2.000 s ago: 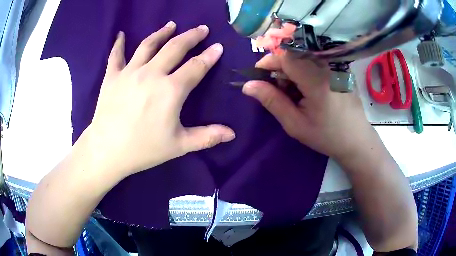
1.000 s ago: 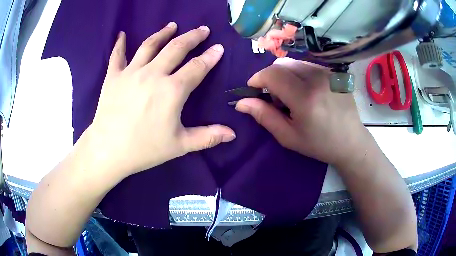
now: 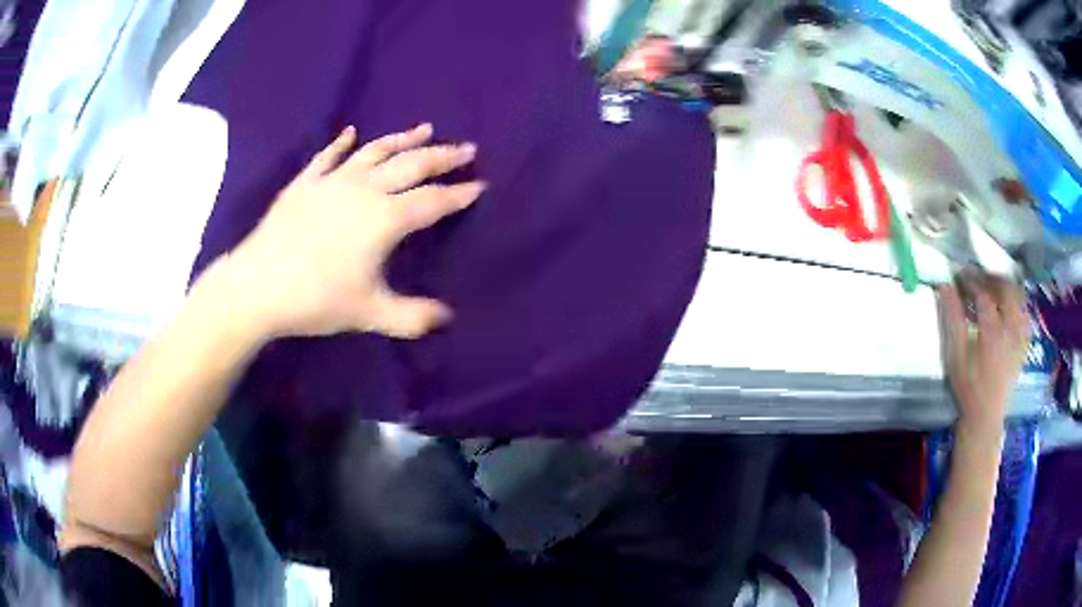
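Note:
The dark purple garment panel (image 3: 558, 273) lies on the white machine table, its top running back beside the sewing machine's needle area and its lower edge near the table's front edge. My left hand (image 3: 344, 237) rests on the left part of the panel, fingers spread, holding nothing. My right hand (image 3: 985, 338) is at the far right of the table, blurred, its fingers at the table's right end; whether it holds the snips cannot be told. The needle area with an orange-red piece (image 3: 650, 59) is blurred at the top centre.
Red-handled scissors (image 3: 842, 190) lie on the machine bed, with a green-handled tool (image 3: 904, 251) to their right. The white and blue machine head (image 3: 925, 89) fills the upper right. Pale blue-grey pieces (image 3: 89, 95) lie at upper left. A ruled strip (image 3: 783, 401) runs along the front edge.
My right hand has moved from the panel to the far right of the table. My left hand stays on the panel. The view has shifted, showing more of the right side. The slit at the panel's lower edge no longer shows clearly.

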